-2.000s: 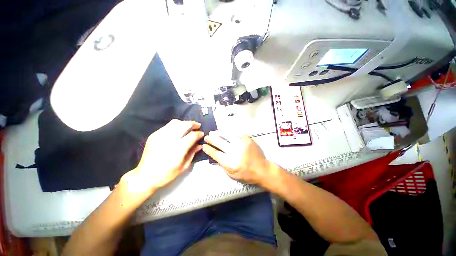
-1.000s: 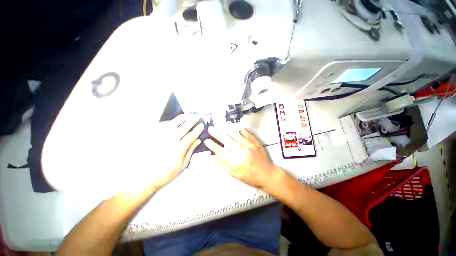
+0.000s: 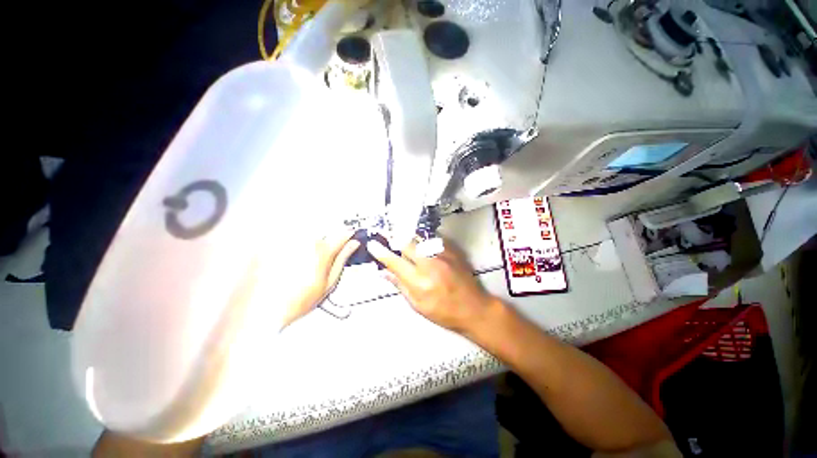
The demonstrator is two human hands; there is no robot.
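Observation:
A small part of the dark cloth (image 3: 361, 251) shows between my fingertips, just in front of the white sewing machine's (image 3: 582, 98) needle area. My left hand (image 3: 313, 273) pinches the cloth from the left; the lamp covers much of this hand and its wrist. My right hand (image 3: 441, 284) holds the cloth's right side with its fingertips, close to the presser foot. Glare washes out the needle and foot. More dark cloth spreads at the far left behind the lamp.
The translucent oval lamp (image 3: 170, 241) hangs over the left of the work. A lit smartphone (image 3: 534, 259) lies right of my right hand. Further right are a small parts box (image 3: 634, 259) and a red basket (image 3: 667, 344) with dark cloth. Yellow thread shows at the top.
The view has shifted; the lamp now looms larger and lower and hides more of my left arm. Less cloth shows between my hands, which stay at the needle area.

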